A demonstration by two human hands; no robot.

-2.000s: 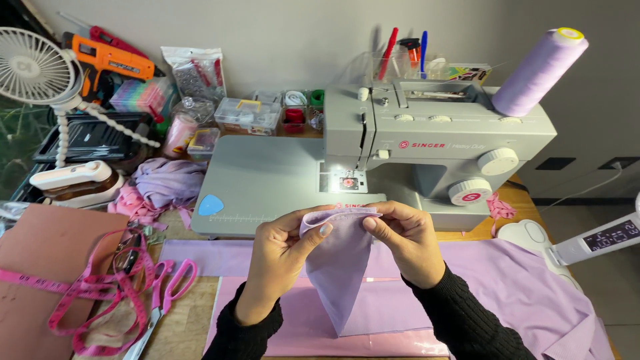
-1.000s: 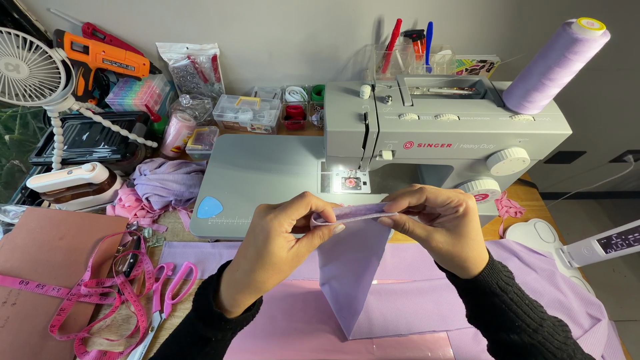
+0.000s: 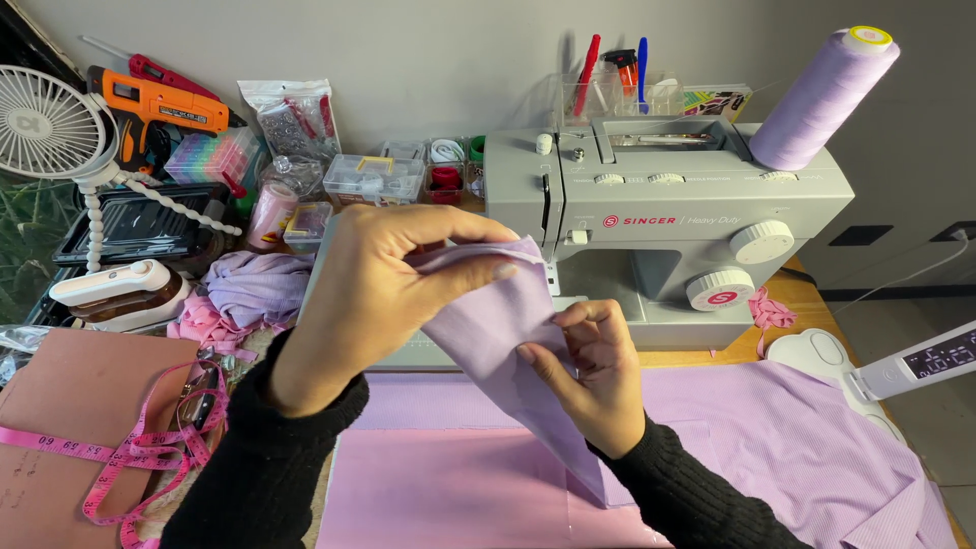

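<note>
Between thumb and fingers, my left hand (image 3: 381, 297) pinches the top folded edge of a lilac fabric piece (image 3: 496, 328). My right hand (image 3: 595, 374) is lower, gripping the same piece by its right edge. The piece hangs at a slant, its lower end over a pink sheet (image 3: 442, 488) and more lilac ribbed fabric (image 3: 762, 435). Behind my hands stands a grey Singer sewing machine (image 3: 671, 198) with a lilac thread cone (image 3: 823, 99) on top; my left hand hides part of its extension table.
On the left lie a pink tape measure (image 3: 114, 457), a brown board (image 3: 69, 412), a mini iron (image 3: 122, 293), fabric scraps (image 3: 259, 286) and a small fan (image 3: 53, 122). An orange glue gun (image 3: 160, 107) and plastic boxes (image 3: 374, 179) stand behind. A lamp with a display (image 3: 923, 362) is at right.
My right hand has moved down from the top edge to the fabric's right side. My left hand has risen with the top edge, and the piece now slants.
</note>
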